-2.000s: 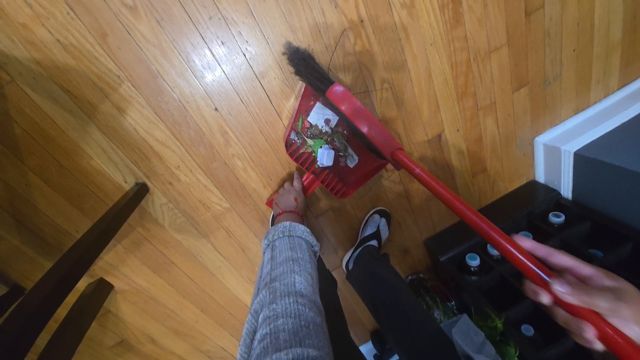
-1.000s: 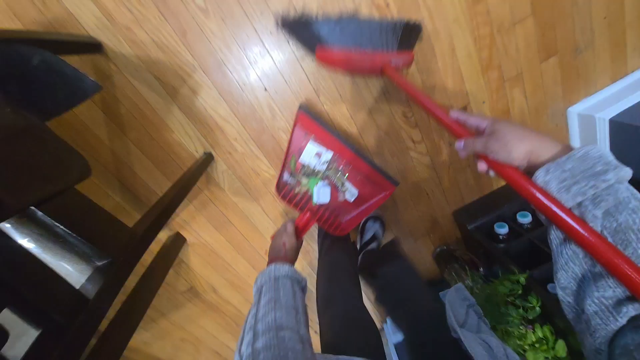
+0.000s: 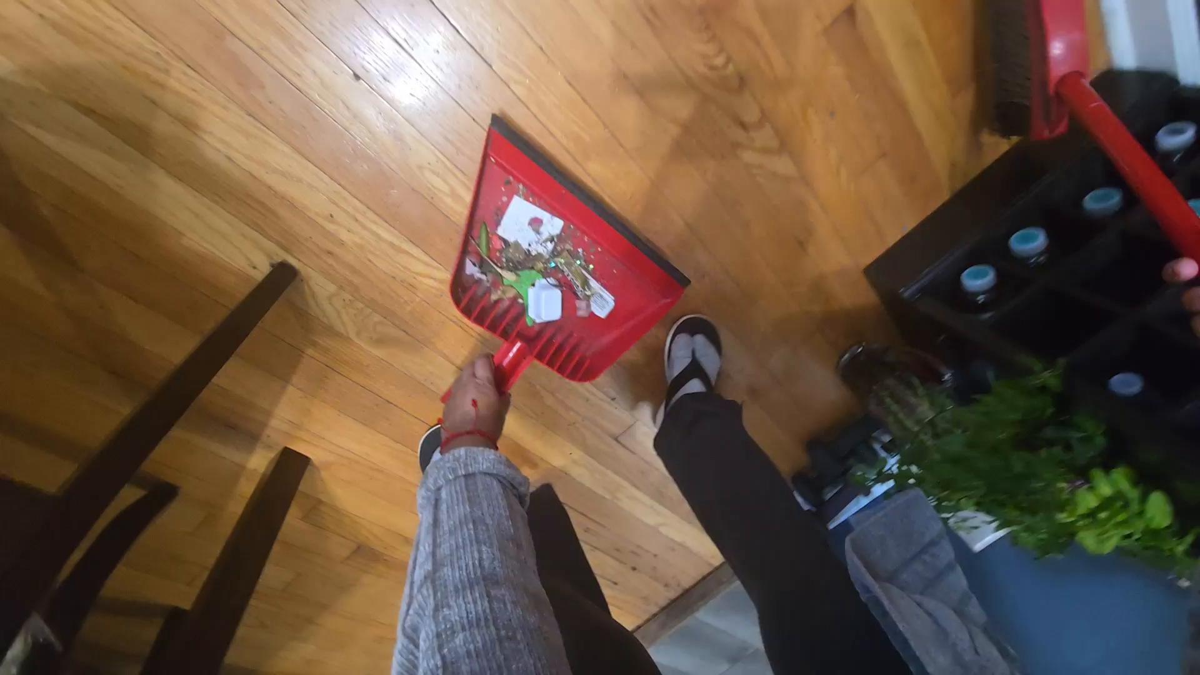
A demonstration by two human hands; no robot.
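Observation:
My left hand [image 3: 476,401] is closed around the short handle of a red plastic dustpan [image 3: 623,291]. Debris lies in the pan: a white paper piece [image 3: 528,225], a small white plastic piece [image 3: 544,302], green scraps and brown crumbs. At the right edge, only fingertips of my right hand [image 3: 1183,272] show, beside the long red handle of a broom [image 3: 1125,155]. How they meet the handle is cut off by the frame. The broom's head with dark bristles [image 3: 1012,70] is up at the top right, away from the pan.
Dark wooden furniture legs [image 3: 211,361] stand at the left on the wood floor [image 3: 375,187]. At the right are a black divided crate [image 3: 947,244] with several capped bottles, leafy green plants [image 3: 1012,459], a blue container [image 3: 1078,600] and a grey cloth [image 3: 914,562]. My sandalled foot [image 3: 692,356] is near the pan.
The broom was over the dustpan two seconds ago, then above it; now its head is at the far right, by the crate. My right hand has moved right, mostly out of view. My left hand keeps the dustpan.

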